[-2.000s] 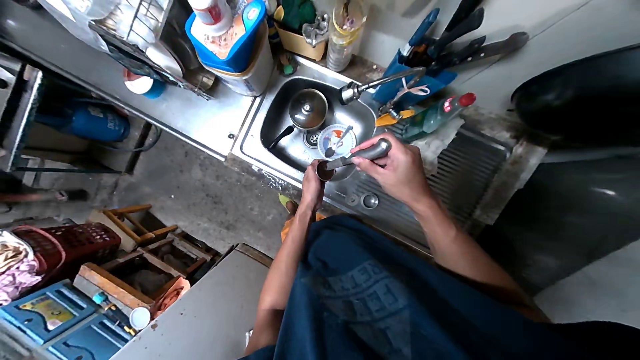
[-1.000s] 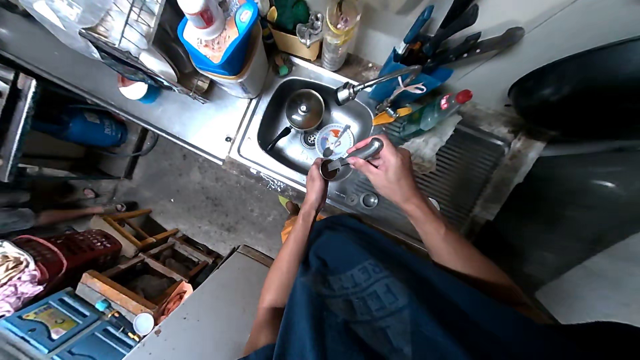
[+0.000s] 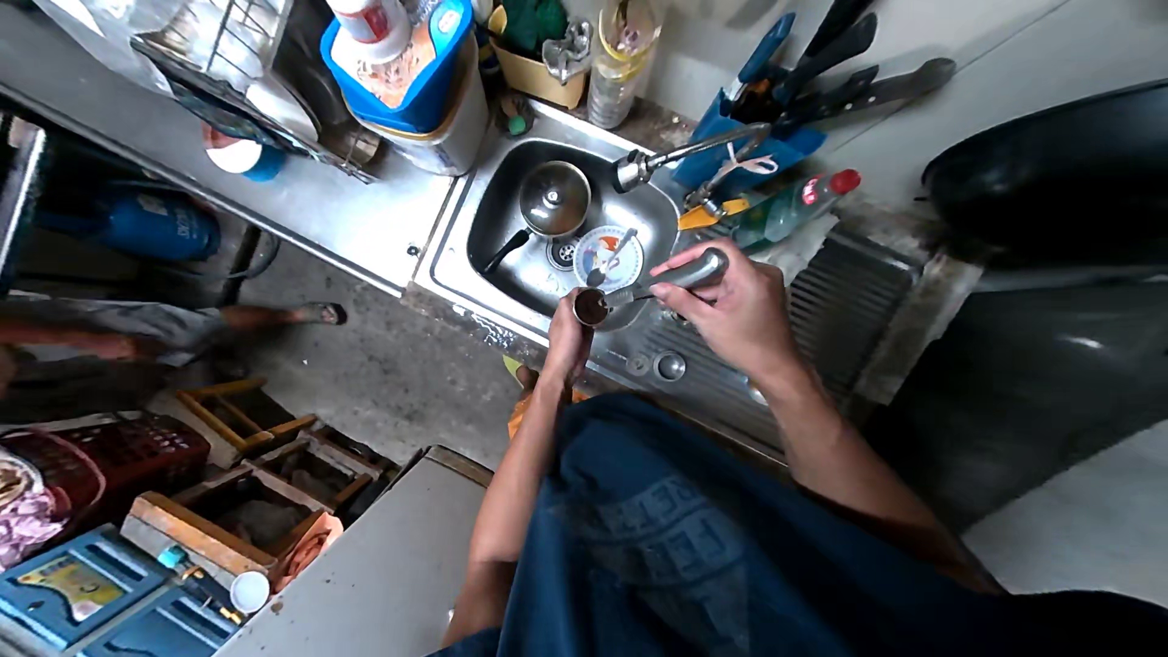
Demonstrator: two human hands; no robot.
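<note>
My left hand (image 3: pixel 568 339) is closed around a small round cup (image 3: pixel 590 307) with dark brown contents, held at the sink's near edge. In my right hand (image 3: pixel 730 306) is a grey-handled tool (image 3: pixel 695 272), its thin metal end at the cup's mouth; the exact kind of tool cannot be told. Beyond my hands, a patterned bowl (image 3: pixel 610 260) with a spoon (image 3: pixel 624 243) in it sits in the steel sink (image 3: pixel 497 196). Beside it is a lidded pot (image 3: pixel 555 199) with a black handle.
A faucet (image 3: pixel 675 157) arches over the sink. Behind it stand a blue holder of knives (image 3: pixel 707 155) and a green bottle with a red cap (image 3: pixel 794 208). Stacked tubs (image 3: pixel 429 119) are at the back left. Another person's leg (image 3: pixel 265 318) shows over the floor at left.
The other person's leg has come farther into view at the left. My hands keep hold of the cup and the tool, with only small movement.
</note>
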